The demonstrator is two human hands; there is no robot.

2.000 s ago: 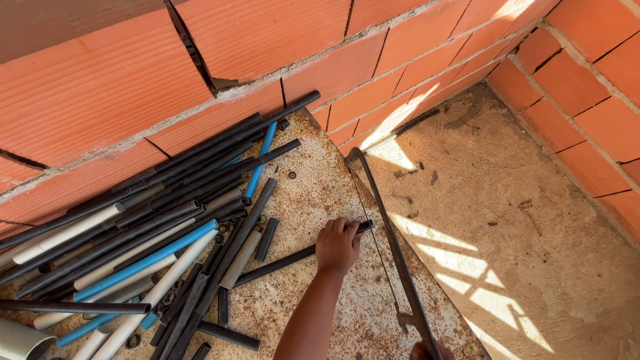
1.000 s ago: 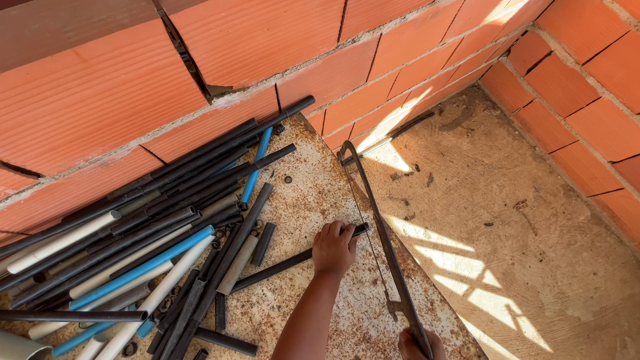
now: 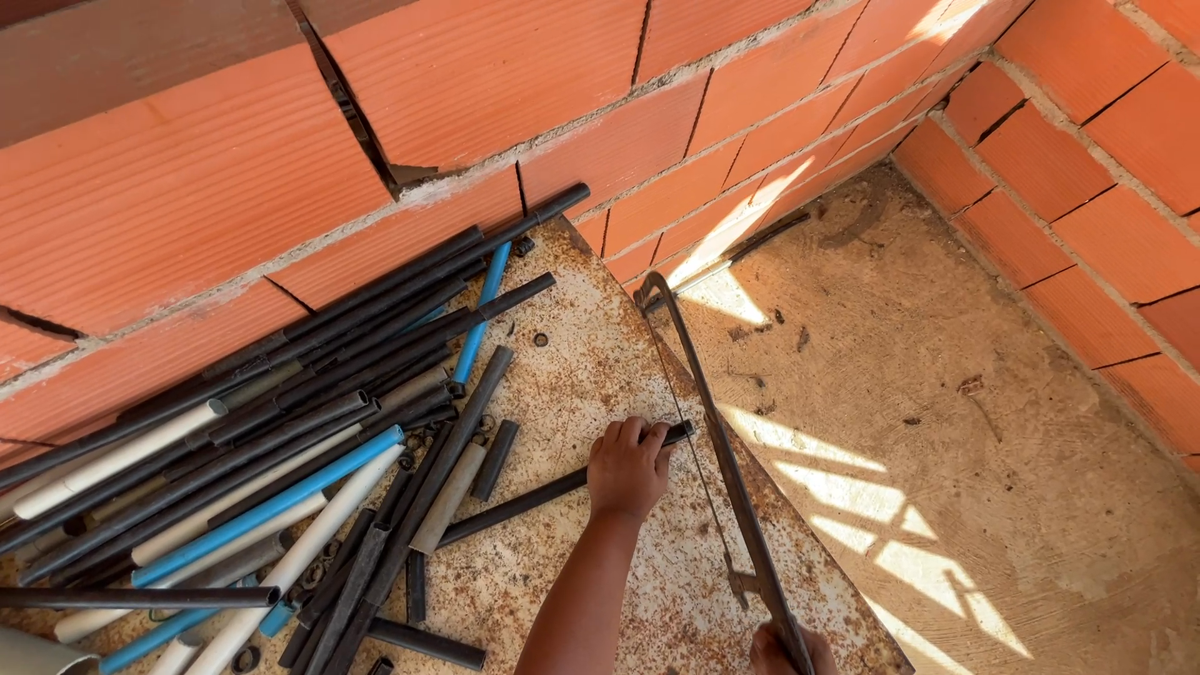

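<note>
My left hand (image 3: 628, 469) is closed around a black plastic pipe (image 3: 544, 494) near its right end, holding it down on a rusty metal tabletop (image 3: 619, 366). At the bottom edge, my right hand (image 3: 792, 649) grips the rear of a hacksaw (image 3: 727, 441), only partly in view. The saw's frame points up and away, and its thin blade passes at the pipe's end, just right of my left fingers. Whether the blade touches the pipe cannot be told.
Many black, blue (image 3: 272, 506) and white pipes (image 3: 300, 558) lie piled at the left against a red hollow-brick wall (image 3: 506, 84). A short black piece (image 3: 495, 459) and a small ring (image 3: 541, 339) lie near my left hand. Concrete floor (image 3: 937, 375) lies beyond the table's right edge.
The hacksaw and my right hand have shifted back and forth slightly along the blade's line. My left hand still holds the pipe in the same place.
</note>
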